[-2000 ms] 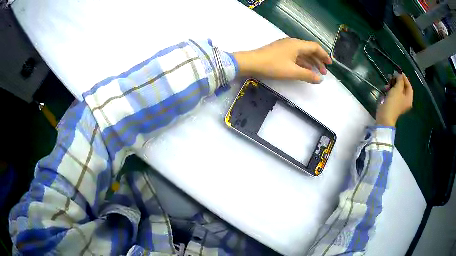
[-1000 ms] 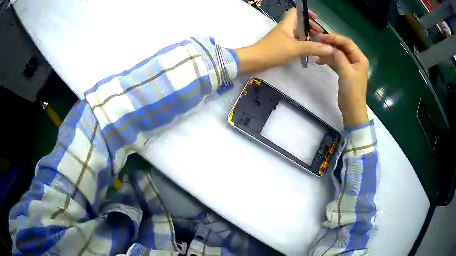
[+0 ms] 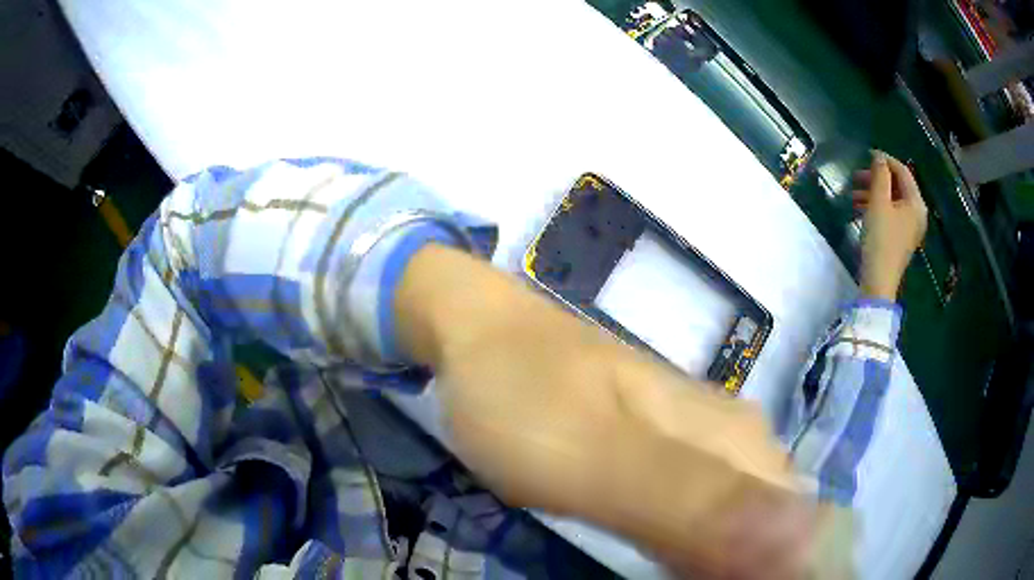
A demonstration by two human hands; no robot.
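Observation:
A phone middle frame [image 3: 582, 240] lies flat on the white surface, with orange-gold patches at both ends and a large rectangular opening. My left hand [image 3: 612, 436] is large and blurred, over the lower right of the white surface. It covers part of the frame's near edge; its fingers are not clear, so I cannot tell if it holds anything. My right hand [image 3: 892, 213] is over the green belt at the right, fingers loosely bent, with nothing visible in it. Another middle frame [image 3: 687, 43] lies on the belt along the white surface's far edge.
The white worktable [image 3: 374, 79] runs diagonally, with the green belt [image 3: 845, 102] beyond it. A thin dark outline [image 3: 939, 272] lies on the belt right of my right hand. Dark equipment stands at the far right edge.
My hands, together around a thin upright part one second ago, are now apart. My left hand has swung down toward the lower right; my right hand has moved right. The belt frame shows more fully.

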